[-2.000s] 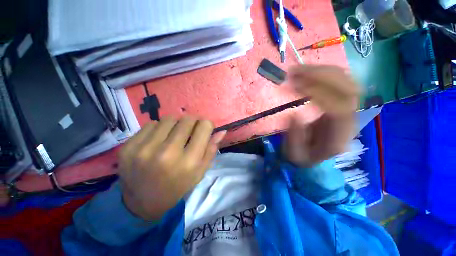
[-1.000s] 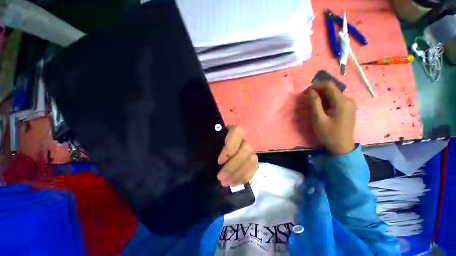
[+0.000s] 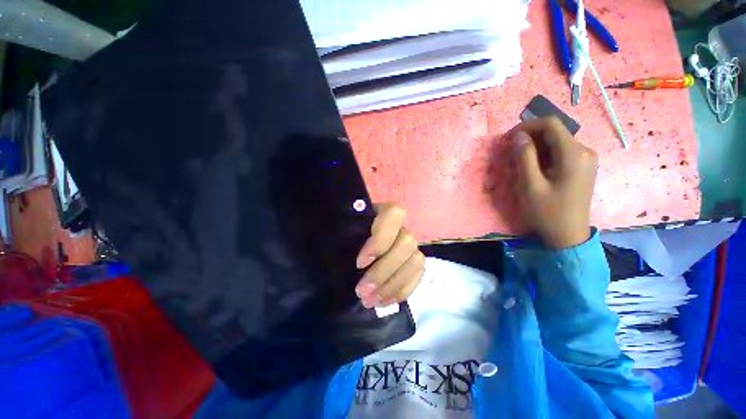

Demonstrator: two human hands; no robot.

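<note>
A large glossy black tablet [image 3: 204,188] is held up and tilted over the left of the view. It has a small round white-pink sticker and a white label at its right edge. My left hand [image 3: 393,258] holds it, with fingertips curled round the right edge; the rest of the hand is hidden behind it. My right hand [image 3: 559,180] rests on the salmon-red mat [image 3: 442,172] with its fingers curled at the lower edge of a dark-grey card [image 3: 550,113]. The fingers partly cover the card, and whether they grip it is unclear.
Stacked white sheets [image 3: 425,57] lie behind the tablet. Blue-handled cutters [image 3: 562,37], a thin pale stick [image 3: 607,106] and an orange screwdriver [image 3: 658,83] lie right. White earphones [image 3: 720,86] are beyond. A blue bin [image 3: 710,327] holds white sheets [image 3: 650,319].
Both hands were near a thin dark edge two seconds ago; the tablet now shows its broad glossy face in my left hand. My right hand has come down beside the card. The view has shifted slightly.
</note>
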